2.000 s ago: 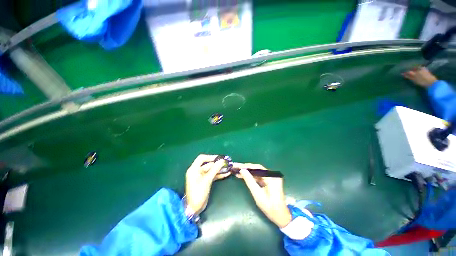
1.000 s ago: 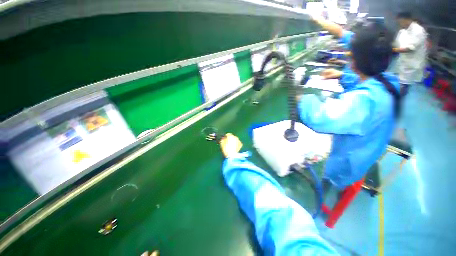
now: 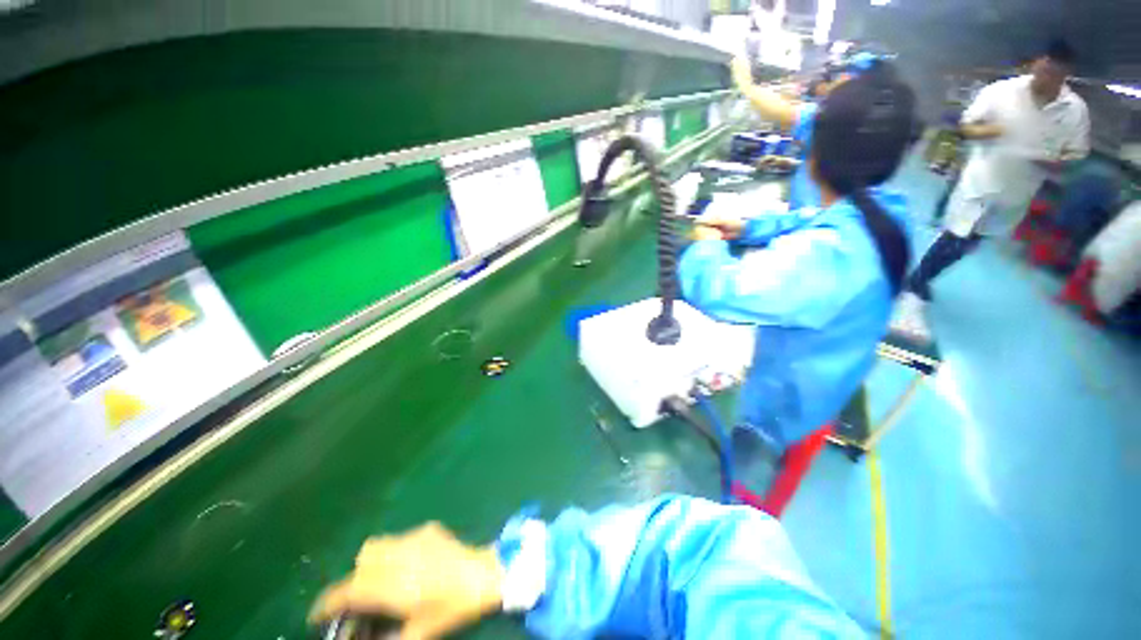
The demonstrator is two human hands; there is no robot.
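Note:
My right hand (image 3: 413, 581) is low in the picture, over the green bench, with the fingers pointing left and down. A small dark and silver thing (image 3: 357, 626) shows under its fingertips, partly cut off by the bottom edge; I cannot tell what it is or whether it is gripped. My left hand is not in view. A small round electronic assembly (image 3: 179, 619) lies near the bottom left. Another round assembly (image 3: 496, 366) lies on the conveyor belt beside a drawn circle, and a smaller one (image 3: 582, 263) is farther along.
A white control box (image 3: 669, 356) with a black gooseneck (image 3: 666, 238) stands on the bench to the right. A thin dark tool (image 3: 609, 435) lies before it. A neighbour in a blue smock (image 3: 813, 313) sits beyond, and a person in white (image 3: 1014, 138) is in the aisle. Instruction sheets (image 3: 125, 356) line the rail.
Since one second ago, my right hand has drawn back from the assembly on the belt, toward me and down-left. From two seconds ago, the view has swung right and my left hand has left it.

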